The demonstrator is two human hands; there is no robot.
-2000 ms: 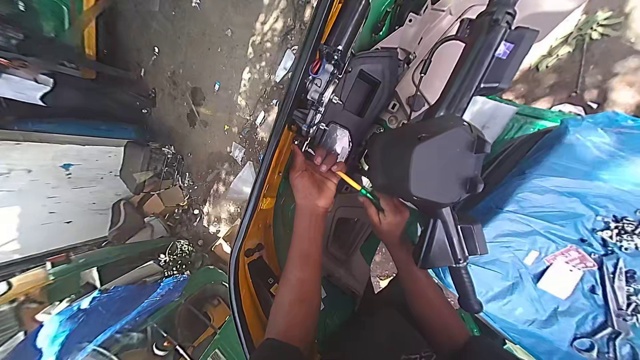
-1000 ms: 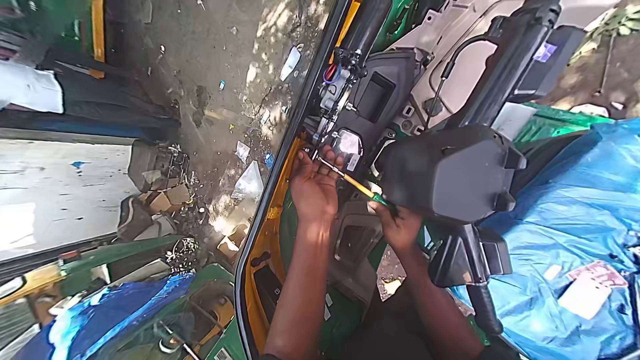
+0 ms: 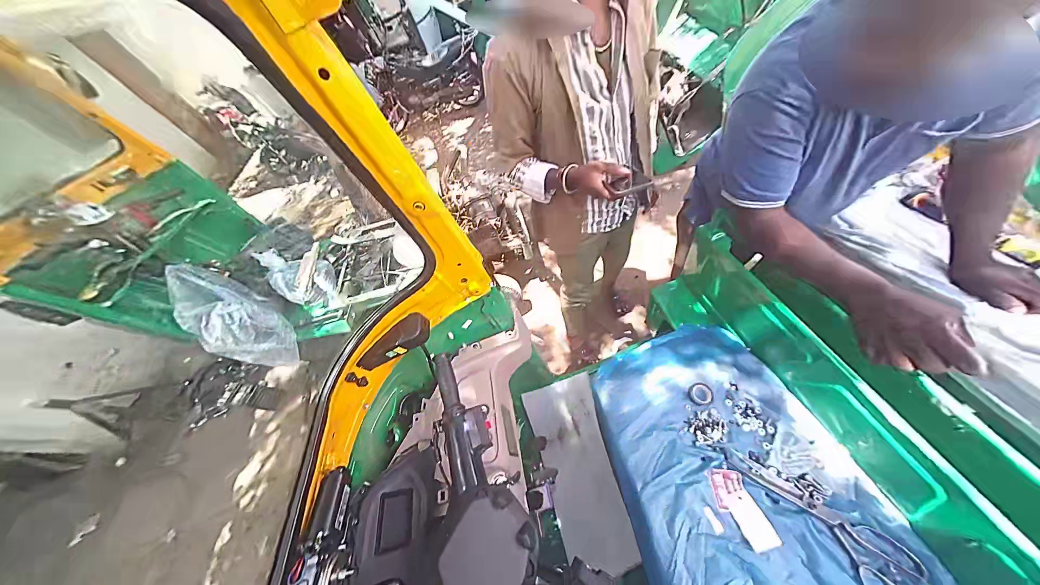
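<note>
Neither my left hand nor my right hand shows in the head view now. Low in the frame is the black handlebar column cover [image 3: 490, 540], with a black handlebar tube [image 3: 452, 390] rising from it. Left of it lies a black dash panel [image 3: 396, 520] with a rectangular recess, and exposed wires and metal parts [image 3: 325, 569] sit at its edge. On the right, a blue plastic sheet [image 3: 658, 455] carries small nuts and washers [image 3: 751, 410], a metal ring [image 3: 700, 394], papers [image 3: 751, 520] and metal hand tools [image 3: 873, 552]. The screwdriver seen earlier is out of view.
A yellow door frame [image 3: 390, 171] curves along the left. Beyond the vehicle, a person in a brown jacket [image 3: 520, 106] holds a dark handheld object [image 3: 630, 185]. Another person in a blue shirt [image 3: 780, 154] leans over the green body panel [image 3: 812, 349] at right.
The view has swung up and to the right. Both my hands and the yellow-and-green handled screwdriver, seen earlier by the dash panel, have left the frame; two people have come into view.
</note>
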